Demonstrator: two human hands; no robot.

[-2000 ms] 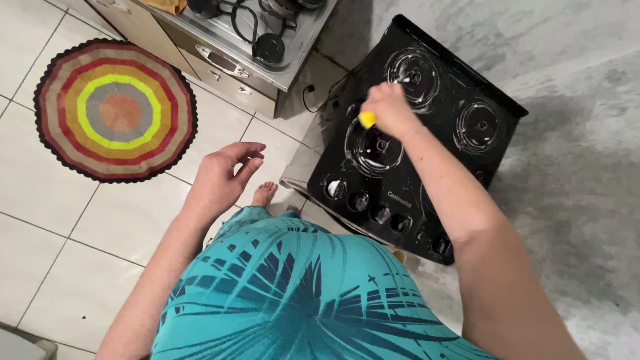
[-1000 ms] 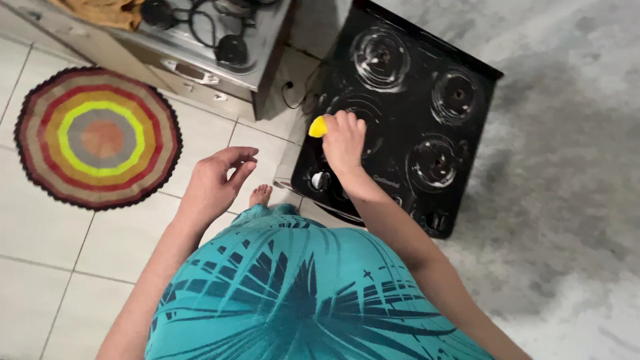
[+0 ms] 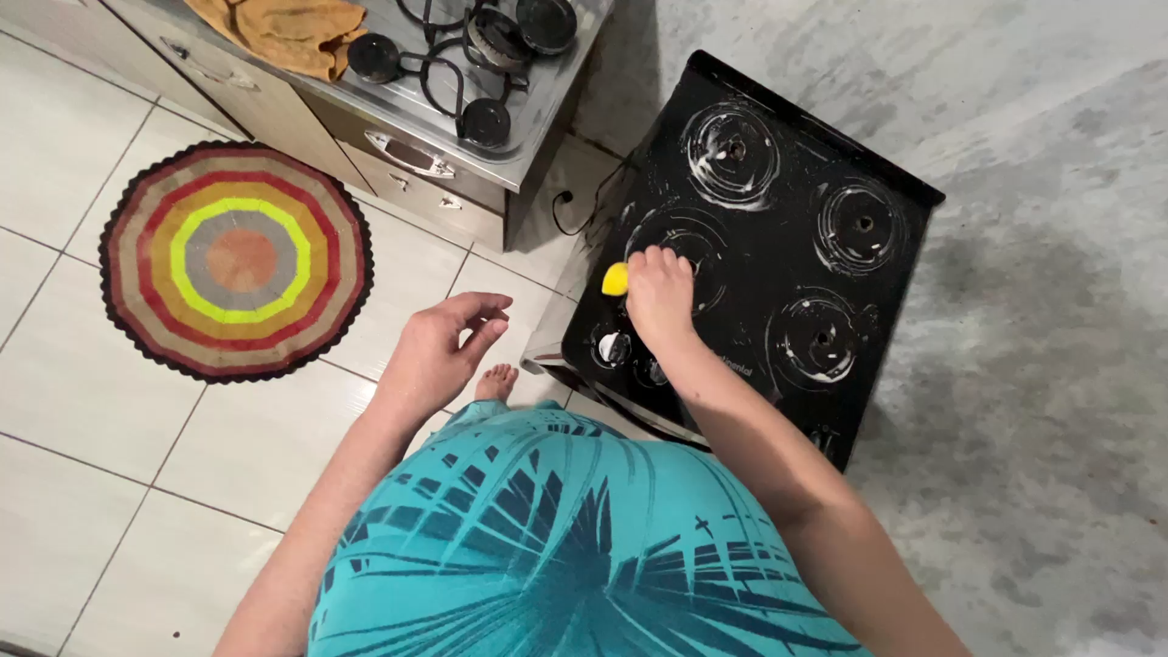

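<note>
My right hand (image 3: 662, 294) grips a yellow sponge (image 3: 616, 279) and presses on the black stovetop (image 3: 757, 246), at the front left burner recess. White suds ring the burner recesses, and more foam covers a control knob (image 3: 612, 348) just below the sponge. Most of the sponge's far side is hidden by my fingers. My left hand (image 3: 447, 351) hovers over the tiled floor, left of the stove, with its fingers curled loosely and nothing in it.
Left of the stove, a steel counter (image 3: 547, 137) holds black burner caps and pan supports (image 3: 444, 87) beside an orange cloth (image 3: 292, 36). A round striped rug (image 3: 242, 260) lies on the tiles. A black cable (image 3: 584, 219) runs between counter and stove.
Since two seconds ago, my right hand has moved with the sponge toward the stove's left edge. My left hand stays off the stove, fingers still loosely curled. The view has shifted.
</note>
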